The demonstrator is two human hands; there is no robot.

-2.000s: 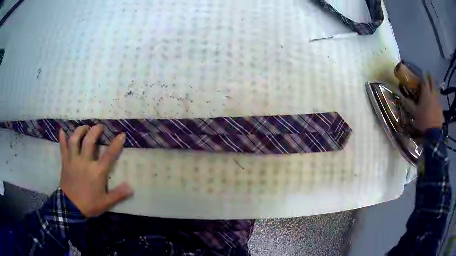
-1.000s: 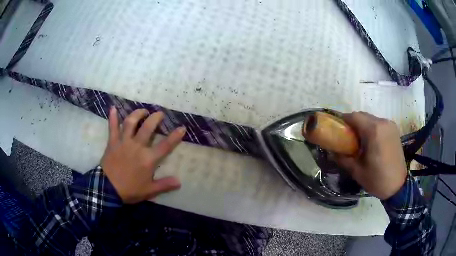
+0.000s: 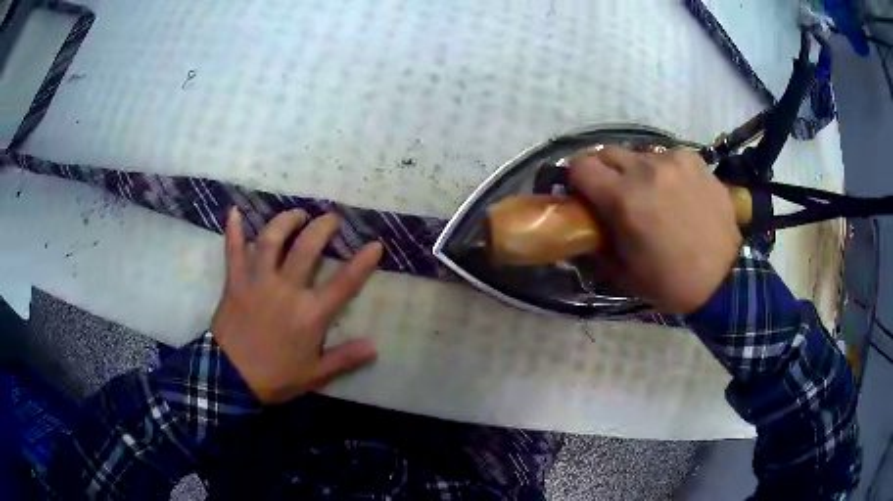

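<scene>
A purple plaid necktie (image 3: 181,196) lies across the off-white pressing table, its narrow end at the left. My left hand (image 3: 289,303) rests palm down with fingers spread, fingertips on the tie. My right hand (image 3: 661,220) holds the steam iron (image 3: 475,230) by its wooden handle. The iron sits over the tie, its pointed tip facing left, a short way right of my left fingertips. The iron hides the wide end of the tie; a sliver of plaid shows below the iron's rear.
The pressing table (image 3: 323,88) has dark lint specks beyond the tie. A second plaid strip (image 3: 729,49) lies at the far right, partly behind black cords (image 3: 832,204) from the iron. The first tie's thin tail (image 3: 54,83) bends up at the far left. Purple plaid cloth (image 3: 509,455) is below the near edge.
My right hand took the iron from the right side onto the tie's wide end, then slid it left and turned its tip left. My left hand stays spread on the tie.
</scene>
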